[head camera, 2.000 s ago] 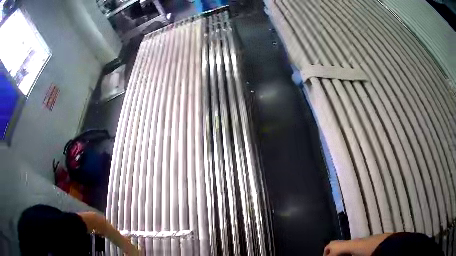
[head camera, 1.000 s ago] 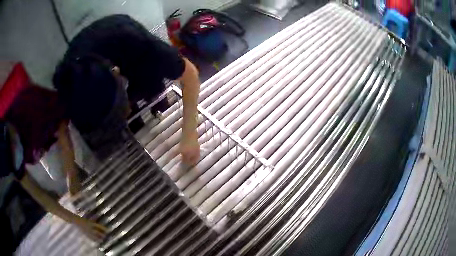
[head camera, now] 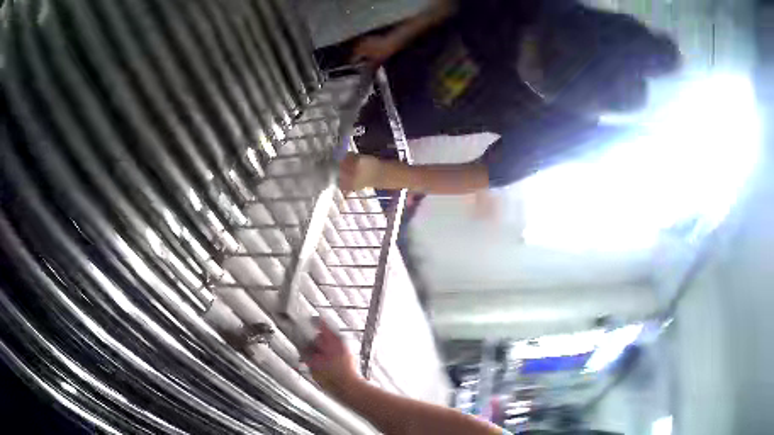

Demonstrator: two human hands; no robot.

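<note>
A bare forearm reaches in from the bottom edge, taken as mine; my right hand is blurred beside the near end of a flat metal bar. I cannot tell whether it grips the bar. My left hand is not in view. Thin cross wires run between this bar and a second pale bar, forming a ladder-like frame over cloth-covered tubes. Shiny metal tubes fill the left side, looking curved.
A coworker in dark clothes leans in from the upper right. One of their hands is at the ladder-like frame's middle, the other near its far end. Bright light and blurred shelving lie to the right.
The view has swung and turned sharply. The ladder-like frame and the coworker now appear closer, and the forearm from the bottom edge has come into view.
</note>
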